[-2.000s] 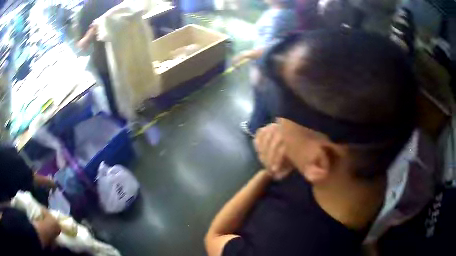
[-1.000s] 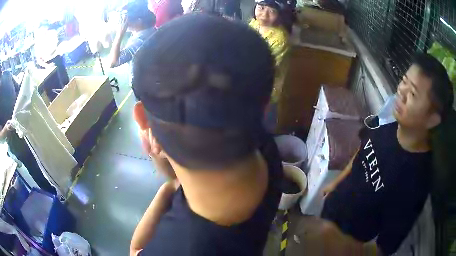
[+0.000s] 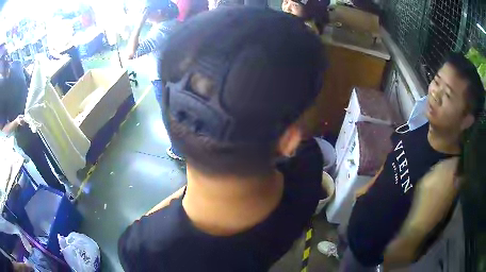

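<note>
Neither of my hands is in view. Nearest in front of me, a person in a dark backward cap (image 3: 245, 85) and black top stands with their back to me. At the left, another person, cut off by the edge, holds up a long cream garment (image 3: 58, 127) beside an open cardboard box (image 3: 109, 109) with pale contents on a dark blue base. A blue bin (image 3: 50, 212) with a flat pale sheet or piece inside is at the lower left. A knotted white plastic bag (image 3: 80, 251) lies on the floor by it.
At the right stands a person in a black printed top (image 3: 402, 186) with a lowered mask. Between them and the capped person are white-sided stacked packages (image 3: 346, 154) and a pale round bin (image 3: 325, 191). A brown cabinet (image 3: 354, 79) and wire mesh are behind. Yellow-black tape (image 3: 306, 249) marks the floor.
The view has swung to the right, bringing in the person in the printed top. The capped person's head has turned, and their raised hand no longer shows. The cream garment is still held up.
</note>
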